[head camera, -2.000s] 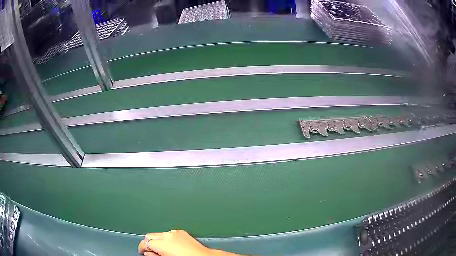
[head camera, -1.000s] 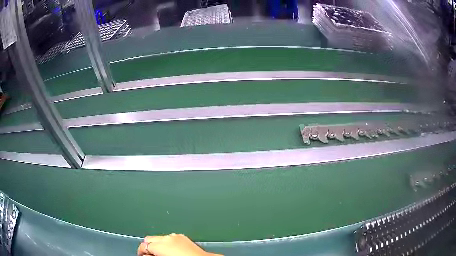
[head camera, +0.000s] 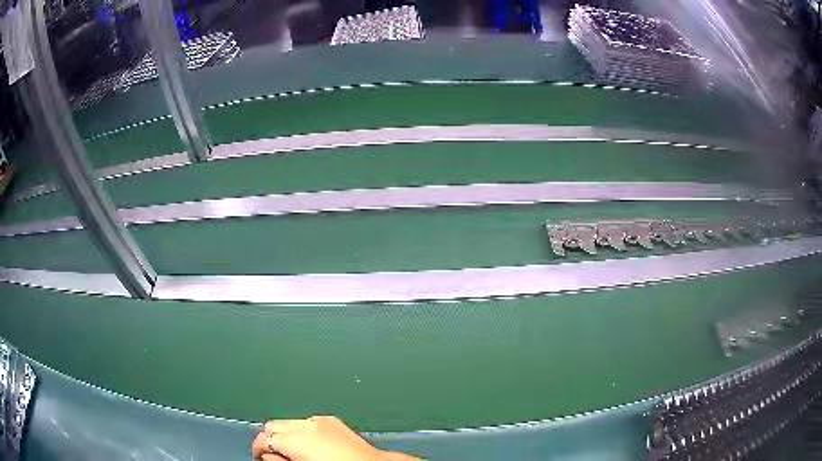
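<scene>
My right hand (head camera: 315, 439), bare with a ring on one finger, rests at the bottom middle on the near bench edge. Its forearm is cut off by the frame. The fingers are curled and point left; whether they hold anything is hidden. My left hand is out of the picture. A grey toothed strip (head camera: 631, 236) lies on a green belt lane at the right, behind the nearest divider rail. A second, paler strip (head camera: 762, 333) lies blurred on the nearest lane at the far right.
A dark tray (head camera: 739, 405) with rows of shiny points is at lower right. A clear blister tray (head camera: 13, 396) is at the left edge. Metal rails (head camera: 360, 286) divide the conveyor; grey uprights (head camera: 90, 198) rise at left. Stacked trays (head camera: 635, 45) and a hazy sheet (head camera: 739, 54) are at upper right.
The paler strip on the nearest lane has moved left and more of it shows. The view has shifted slightly. My right hand has stayed in nearly the same place.
</scene>
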